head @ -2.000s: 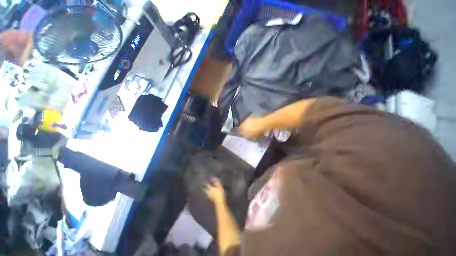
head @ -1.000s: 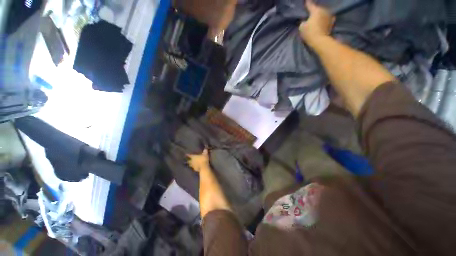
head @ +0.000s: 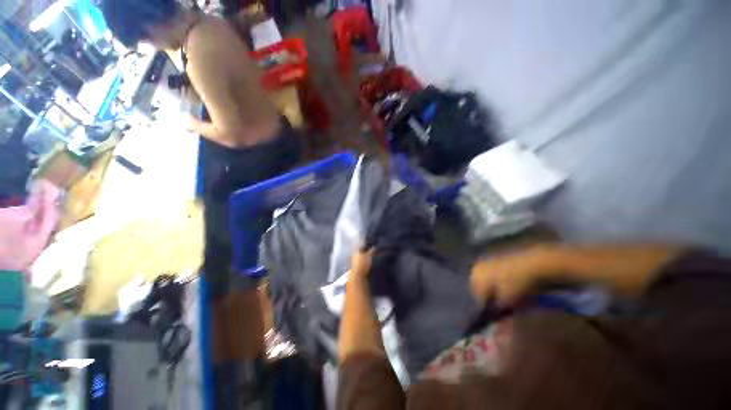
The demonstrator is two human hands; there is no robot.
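A heap of charcoal-grey garments (head: 304, 232) fills the blue crate and spills over its near side towards my lap. A pale cloth part (head: 348, 220) stands up in a narrow peak among the grey. My left hand (head: 361, 268) is closed on the cloth at the lower end of this pale part. My right hand (head: 501, 282) is blurred, at the right edge of the grey cloth by my lap, with its fingers curled on dark cloth. Its fingertips are hard to make out.
The blue crate (head: 242, 228) stands beside the blue-edged table (head: 207, 336). A machine (head: 100, 376) and black-handled scissors (head: 172, 340) are at lower left. A person (head: 228, 84) works beyond the crate. Red crates (head: 282, 66), dark garments (head: 449, 132) and white bundles (head: 513, 176) lie near the wall.
The view has swung up and right towards the crate and wall. My left hand has moved from the dark cloth at my lap to the grey heap. My right hand has drawn back from the heap.
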